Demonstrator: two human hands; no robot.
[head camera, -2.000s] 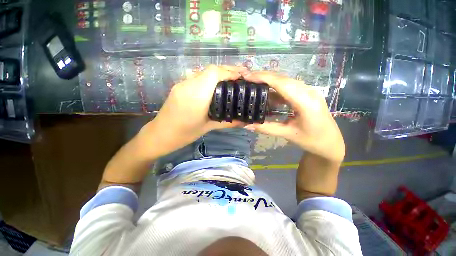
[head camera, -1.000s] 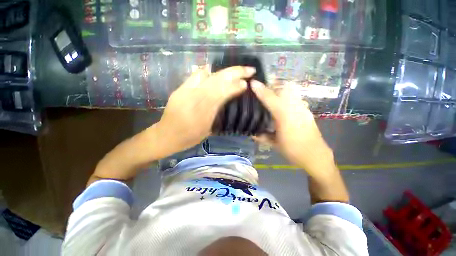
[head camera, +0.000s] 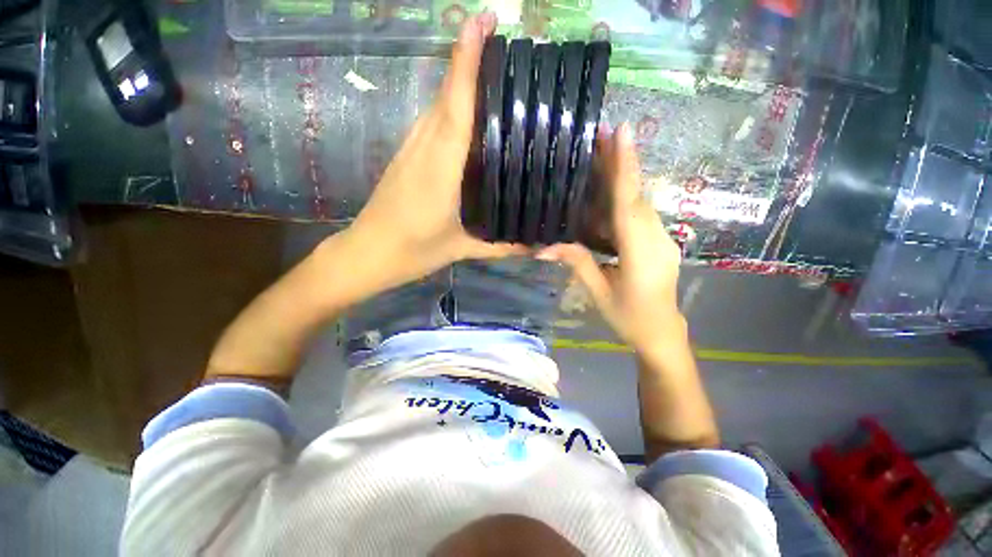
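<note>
A stack of several black phones (head camera: 544, 141) is held on edge between my two bare hands, above the front edge of the bench. The long sides of the phones show as dark parallel bars with shiny streaks. My left hand (head camera: 430, 174) lies flat along the stack's left side, fingers pointing away from me. My right hand (head camera: 636, 245) presses the right side, its thumb at the near end. The phones' screens and keys are hidden. The clear working tray (head camera: 359, 46) lies beyond the stack, cut off by the top edge.
A single black phone with a bright patch (head camera: 133, 67) lies at the upper left. The left tray (head camera: 54, 141) holds black phones at the frame's edge. An empty-looking clear tray (head camera: 930, 239) lies at the right. A red crate (head camera: 883, 490) stands on the floor, lower right.
The stack has turned from end-on to showing its long sides and has moved slightly away from me. My hands have shifted from over its ends to its two sides.
</note>
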